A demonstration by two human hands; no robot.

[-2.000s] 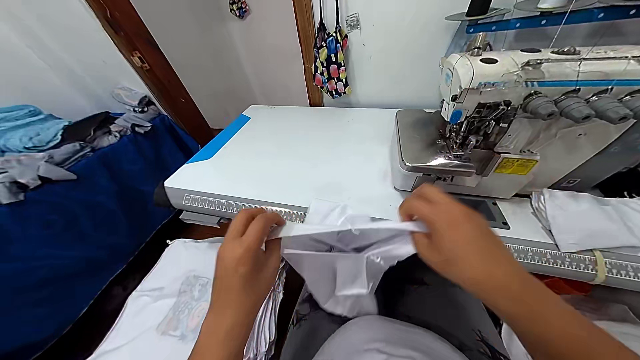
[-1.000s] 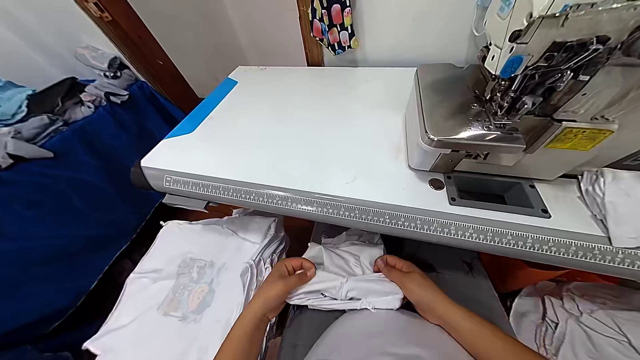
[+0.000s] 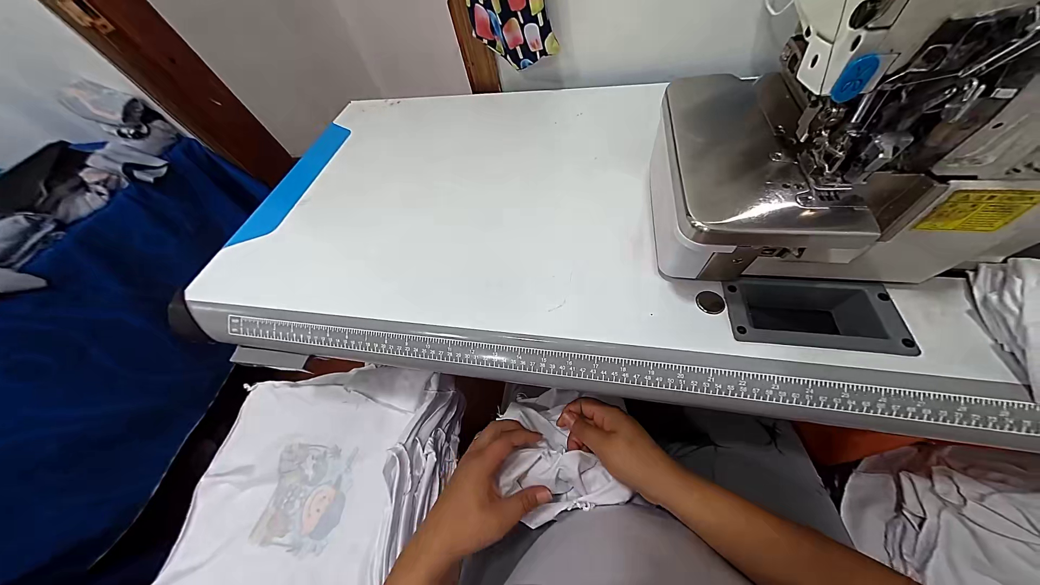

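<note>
A crumpled piece of white fabric [image 3: 569,471] lies over my lap, just below the front edge of the sewing table. My left hand [image 3: 496,491] grips its left side, thumb toward me and fingers curled over the cloth. On the upper right part of the same cloth, my right hand [image 3: 613,443] pinches a fold between thumb and fingers. To the left is a stack of white fabric pieces [image 3: 366,431], the top one bearing a faded printed picture. The industrial overlock sewing machine [image 3: 764,162] stands on the table at the right.
The white tabletop [image 3: 487,211] has a ruler strip [image 3: 520,359] along its front edge and a recessed tray [image 3: 821,317]. White cloth [image 3: 1007,309] sits at its right end, with more white fabric [image 3: 951,512] below. At far left, garments [image 3: 81,179] lie on blue cloth [image 3: 97,390].
The white fabric, stretched between both hands at the table edge two seconds ago, is now lower and bunched over my lap. My hands have come closer together. The view has tilted down.
</note>
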